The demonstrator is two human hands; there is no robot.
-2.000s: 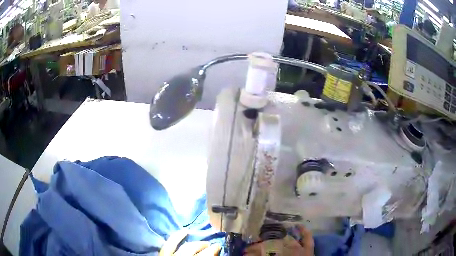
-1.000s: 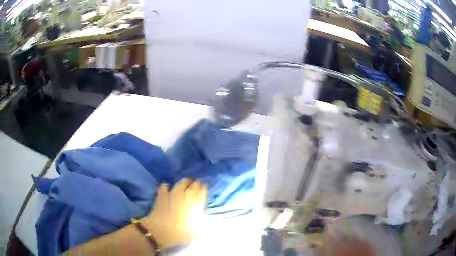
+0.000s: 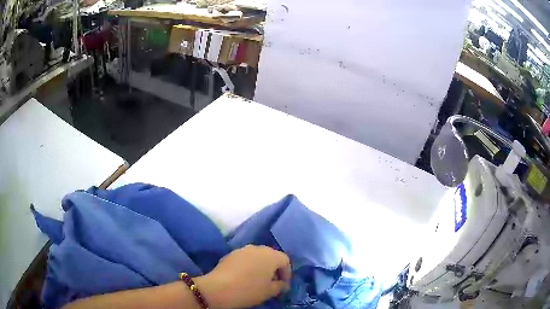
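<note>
A mid-blue garment (image 3: 126,232) lies crumpled on the white sewing table (image 3: 289,151), its left part over the table's left edge. My left hand (image 3: 253,274), bare with a beaded bracelet, rests on the garment's middle with its fingers curled into the cloth. A smaller blue part reaches right, towards the brightly lit needle area. The off-white sewing machine head (image 3: 482,241) stands at the right. The needle is too small and glared to make out. My right hand is not in view.
The dark oval lamp (image 3: 450,152) hangs above the machine head. A white upright board (image 3: 356,66) stands behind the table. Another white table (image 3: 54,157) is at the left. Boxes and shelving stand further back.
The view has swung left, so the machine sits further right. My left hand has gone from lying spread on the cloth to curled fingers. The blurred right hand has left the picture.
</note>
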